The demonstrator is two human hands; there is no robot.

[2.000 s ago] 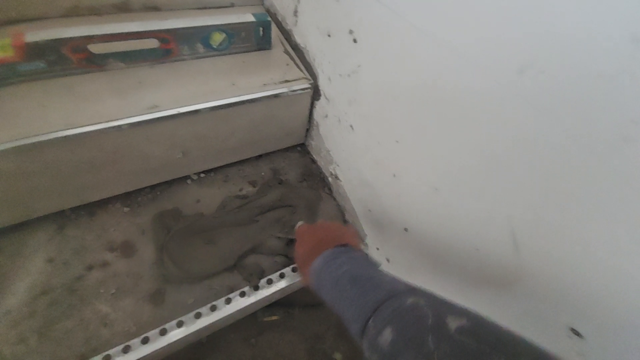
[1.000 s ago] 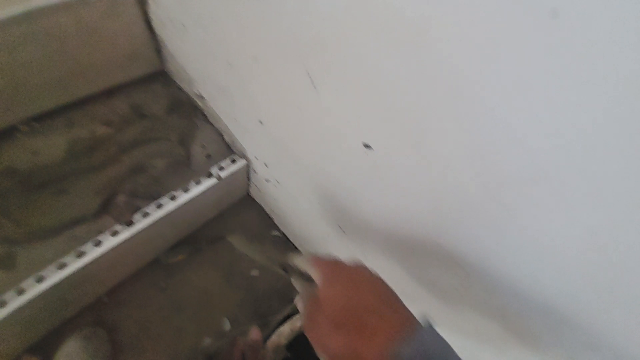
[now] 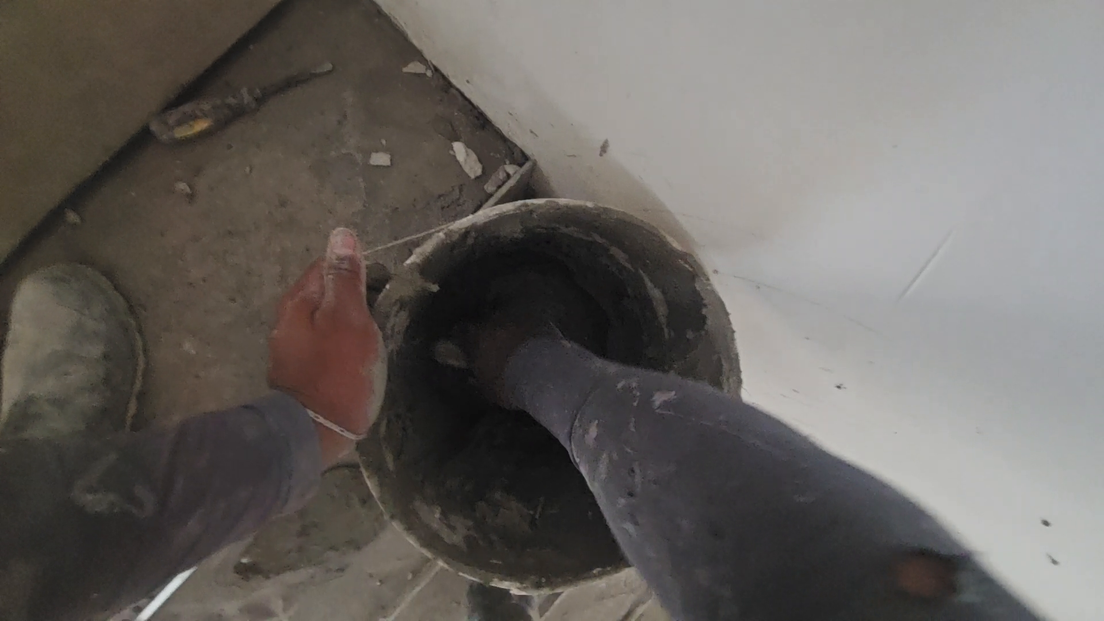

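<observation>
A round bucket (image 3: 552, 576) crusted with dried mortar stands against the white wall. Deep inside it is my right hand (image 3: 496, 354), with the end of a handle showing beside the fingers; the tool's other end is lost in the dark. My left hand (image 3: 332, 332) is at the bucket's left side, thumb up, next to a thin wire or cord that runs to the rim. Whether its hidden fingers grip anything cannot be seen. Dark grey mortar coats the bucket's inner wall.
A screwdriver (image 3: 237, 103) lies on the dusty concrete step beside the riser (image 3: 103, 86). Small rubble chips (image 3: 466, 159) lie near the white wall (image 3: 819, 172). A dusty boot (image 3: 69, 354) is at the left.
The view has swung down from the stair edge to the bucket. My right hand, earlier over the wet mortar by the perforated metal trim, is now inside the bucket.
</observation>
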